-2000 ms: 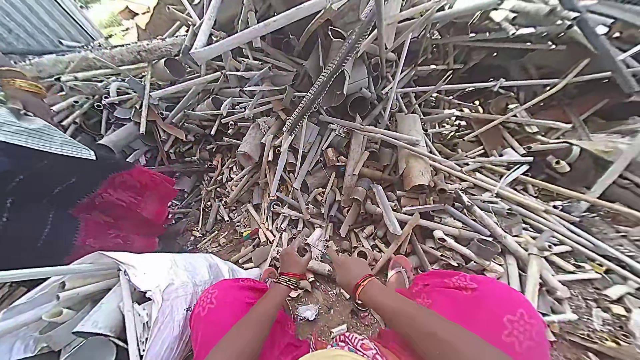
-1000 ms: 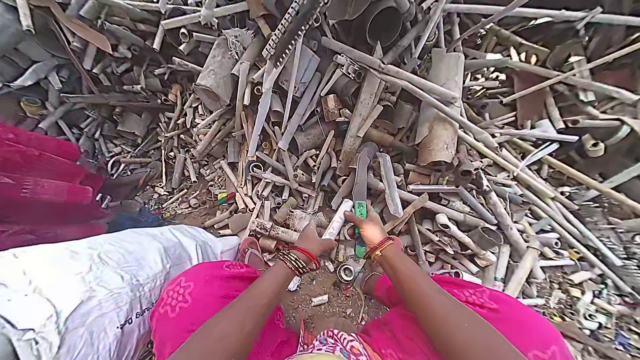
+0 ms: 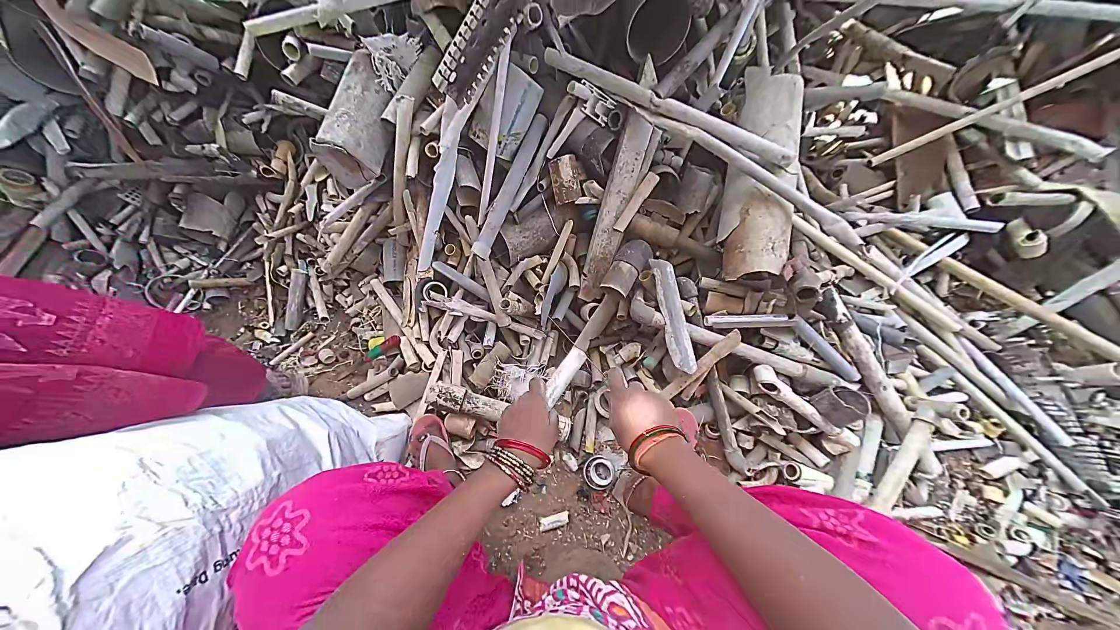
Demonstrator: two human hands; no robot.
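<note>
My left hand (image 3: 529,422), with bangles at the wrist, is closed around the lower end of a white plastic pipe piece (image 3: 567,376) that slants up and right toward the scrap. Beside it on the right, my right hand (image 3: 640,413) points forward over the heap with its fingers partly curled; whether it holds anything is hidden. A thicker dirty pipe piece (image 3: 468,402) lies just left of my left hand. On the soil below and between the hands rests a round metal-looking ring (image 3: 599,472).
A large heap of scrap pipes surrounds the hands, with long pipes (image 3: 752,175) and a wide pipe section (image 3: 759,219). A white woven sack (image 3: 210,490) lies at left, beside another person's pink clothing (image 3: 105,359). A white fragment (image 3: 553,521) lies on the soil.
The green-handled tool seen in my right hand one second ago is no longer visible. My hands have moved a little apart. The view has tilted downward since two seconds ago.
</note>
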